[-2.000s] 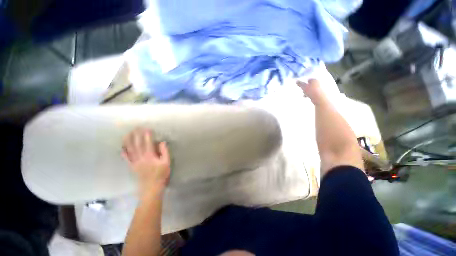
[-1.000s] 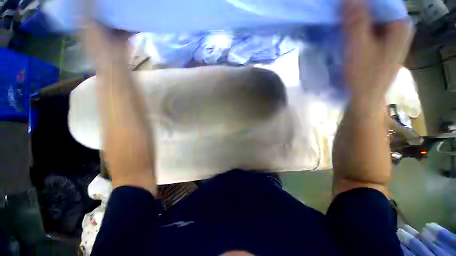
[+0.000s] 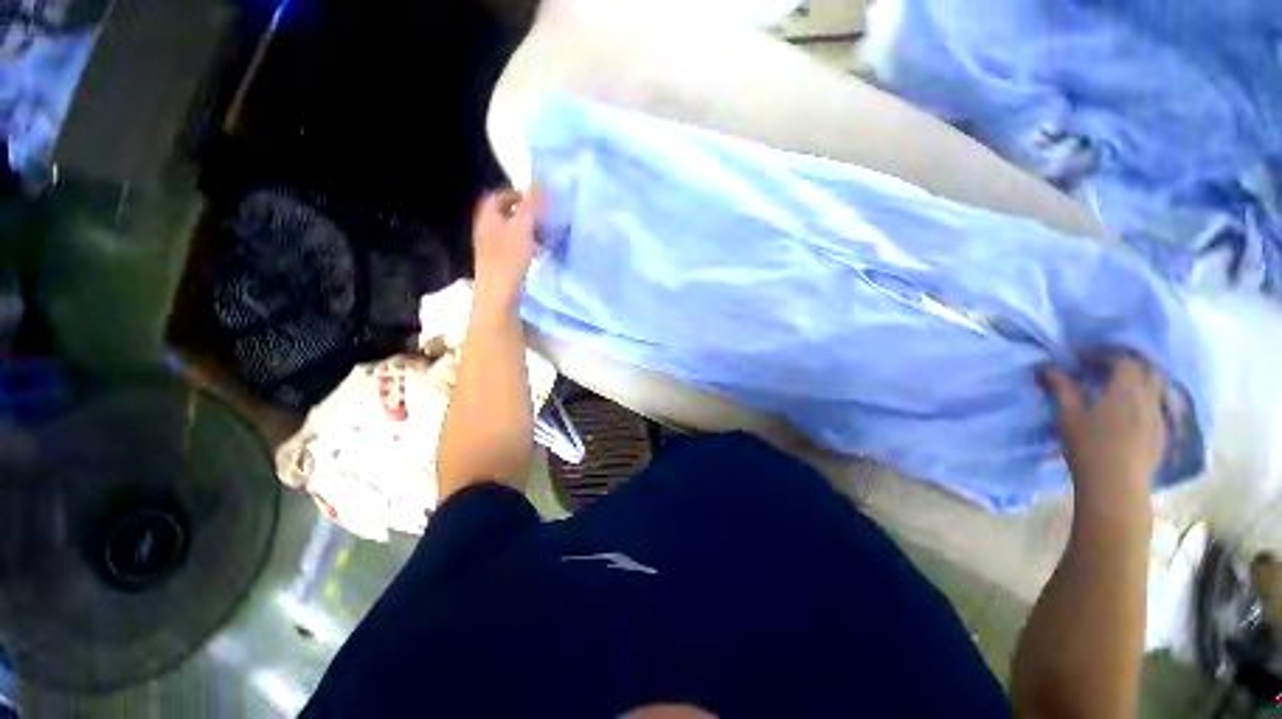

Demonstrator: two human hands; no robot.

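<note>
A light blue garment (image 3: 787, 281) lies spread along the padded off-white pressing board (image 3: 675, 63), with some creases and a white line across its right part. My left hand (image 3: 503, 246) is at the garment's left edge, by the board's rounded end, and grips the cloth there. My right hand (image 3: 1114, 414) is on the garment's right end, fingers bent into the cloth. The tips of its fingers are partly hidden in folds.
More crumpled blue garments (image 3: 1083, 99) lie at the far right side. A cream cloth with red flowers (image 3: 373, 443) hangs below the board's left end. A round fan (image 3: 141, 541) stands at lower left. A dark metallic object (image 3: 1237, 611), perhaps the iron, shows at lower right.
The blue garment held up in both hands has come down onto the board and is spread out. The view has turned left, bringing the fan into sight.
</note>
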